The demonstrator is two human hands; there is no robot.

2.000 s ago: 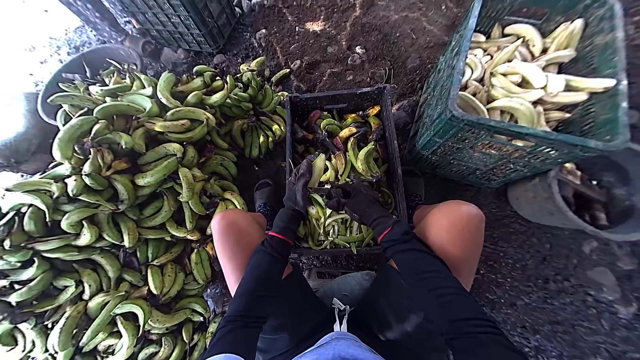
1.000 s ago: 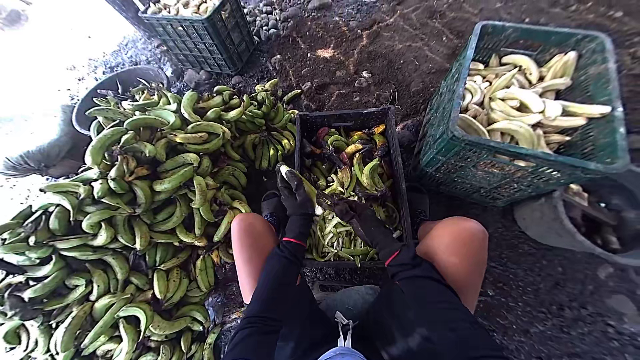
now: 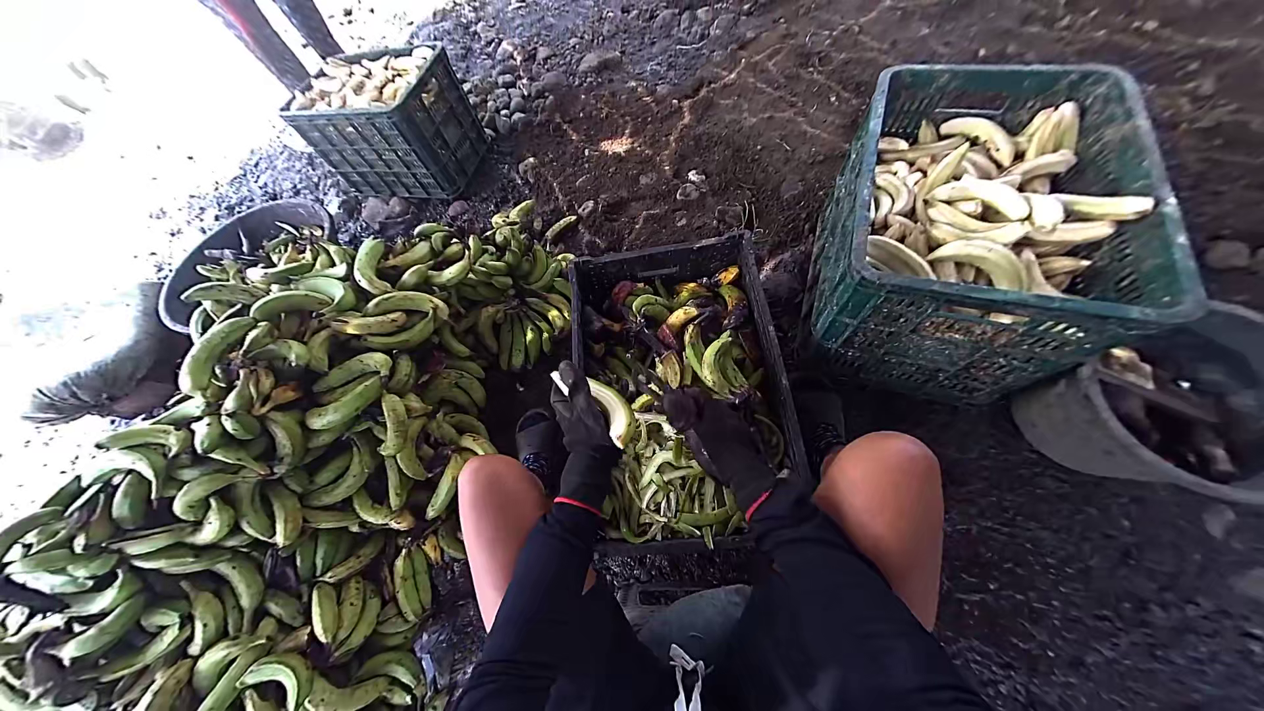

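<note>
My left hand (image 3: 583,420), in a dark glove, grips a pale, partly peeled plantain (image 3: 611,411) over the left side of a black plastic crate (image 3: 777,380). Just right of it my right hand (image 3: 713,425), gloved too, is above the crate with its fingers bent; whether it holds a small tool cannot be made out. Strips of green peel (image 3: 664,484) fill the near half of the crate. Green, yellow and reddish plantains (image 3: 726,360) lie in its far half.
A large heap of green plantains (image 3: 336,405) spreads on the left, by a dark tub (image 3: 176,286). Green crates of peeled plantains stand at the right (image 3: 987,341) and far left (image 3: 395,148). A grey bucket (image 3: 1071,425) with dark contents is at the right. My knees flank the black crate.
The plantain in my left hand now shows a pale peeled side towards the camera. The view has shifted, showing more of the far left crate.
</note>
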